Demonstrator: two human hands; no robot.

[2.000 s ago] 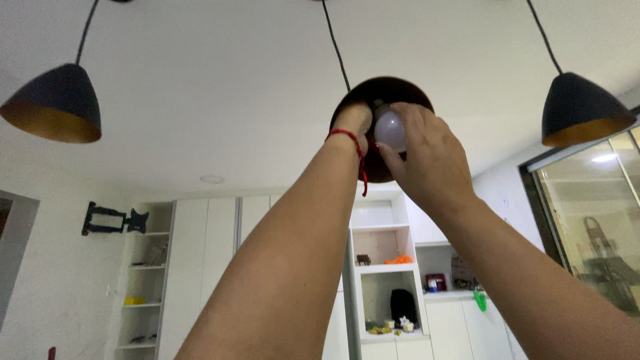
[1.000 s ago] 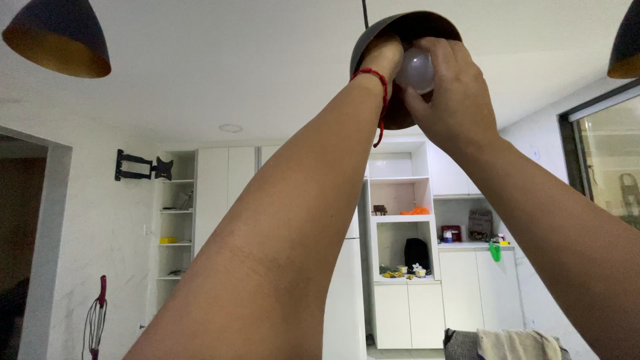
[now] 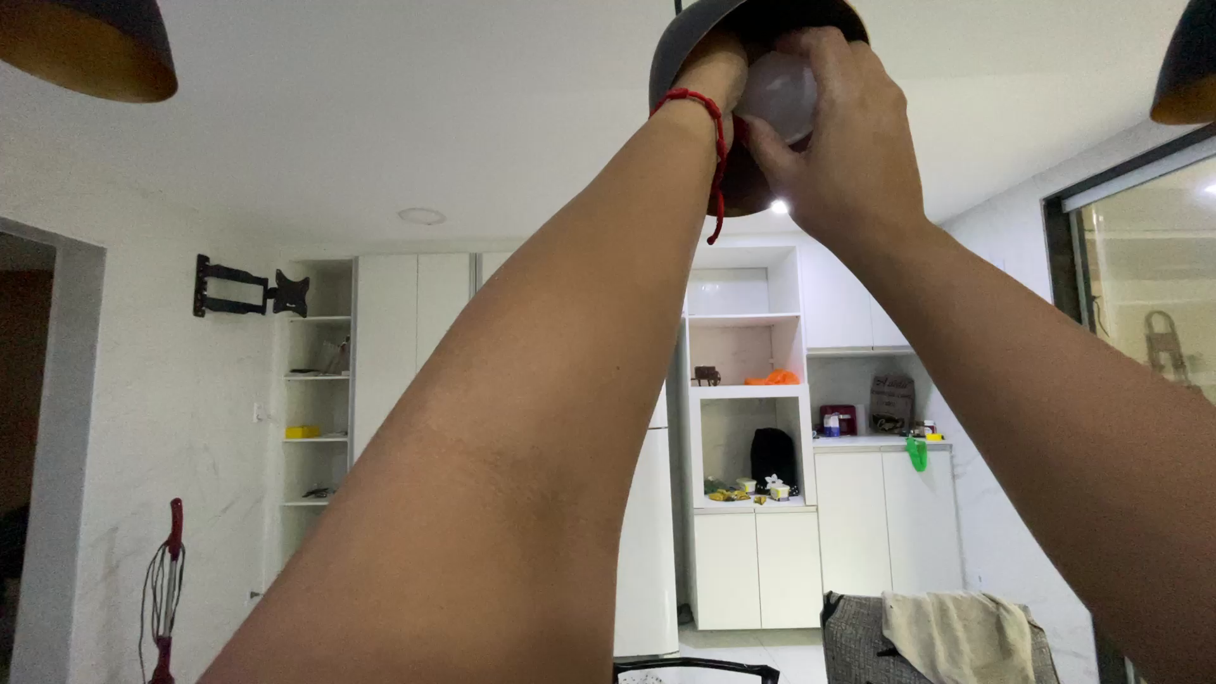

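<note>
A black pendant lamp shade (image 3: 686,43) hangs at the top centre, tilted so that its opening shows. My left hand (image 3: 714,74), with a red cord bracelet (image 3: 714,119) on the wrist, reaches inside the shade; its fingers are hidden, so what it holds cannot be told. A white frosted light bulb (image 3: 779,95) sits at the shade's opening, beside my left hand. My right hand (image 3: 850,128) grips the bulb from the right, the thumb below it and the fingers curled around its far side. The bulb's base is out of sight within the shade.
Two more pendant shades hang at the upper left (image 3: 90,47) and upper right (image 3: 1187,66). A black wall bracket (image 3: 249,287) juts from the left wall. White cabinets (image 3: 755,570) and shelves stand behind. A chair with a cloth (image 3: 959,632) is at the lower right.
Both hands stay at the shade and bulb, the right hand's fingers having shifted slightly around the bulb. The view has tilted down and come nearer, bringing the chair into sight.
</note>
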